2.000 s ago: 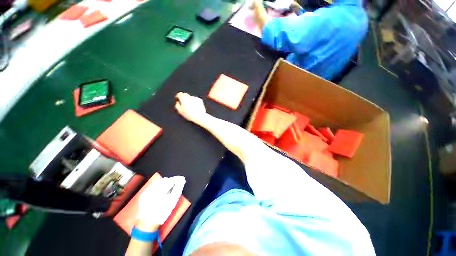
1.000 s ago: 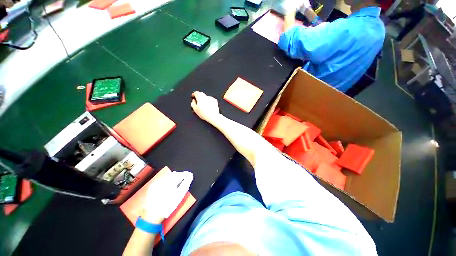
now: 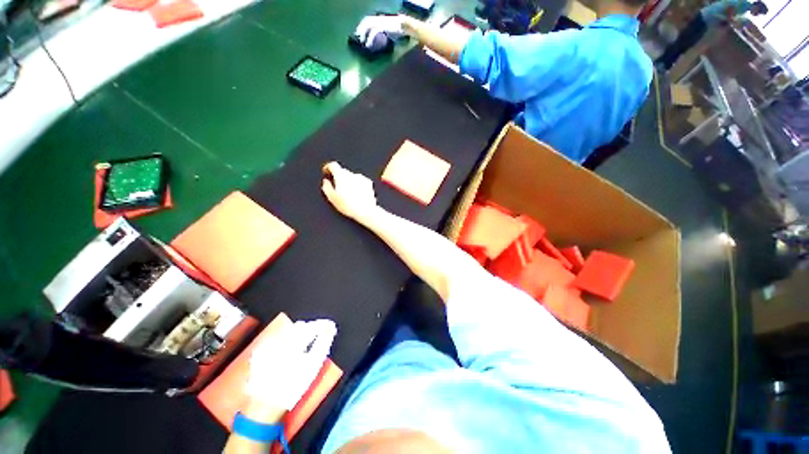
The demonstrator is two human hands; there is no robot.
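Note:
My left hand (image 3: 288,365), in a white glove with a blue wrist band, rests on a flat red foam pad (image 3: 232,379) beside the feeder. Its fingers are bunched, and their undersides are hidden. My bare right hand (image 3: 350,191) rests on the black mat with its fingers curled in and nothing visible in it. A single red foam pad (image 3: 416,171) lies just right of it. A thicker red foam stack (image 3: 233,241) lies between my right hand and the pale screw feeder (image 3: 137,306). The black electric screwdriver (image 3: 98,359) hangs slanted across the feeder's near side.
A green board unit (image 3: 133,183) sits on a red pad on the green belt (image 3: 213,115); another board unit (image 3: 313,76) lies farther along. An open carton (image 3: 612,195) of red pads stands at the right. Beyond it, a person in blue (image 3: 568,75) has a gloved hand over a dark housing.
The view has shifted slightly. The neighbour's gloved hand has reached over a dark housing on the belt. The lower-left board unit has left the picture. My hands stay in the same places on the bench.

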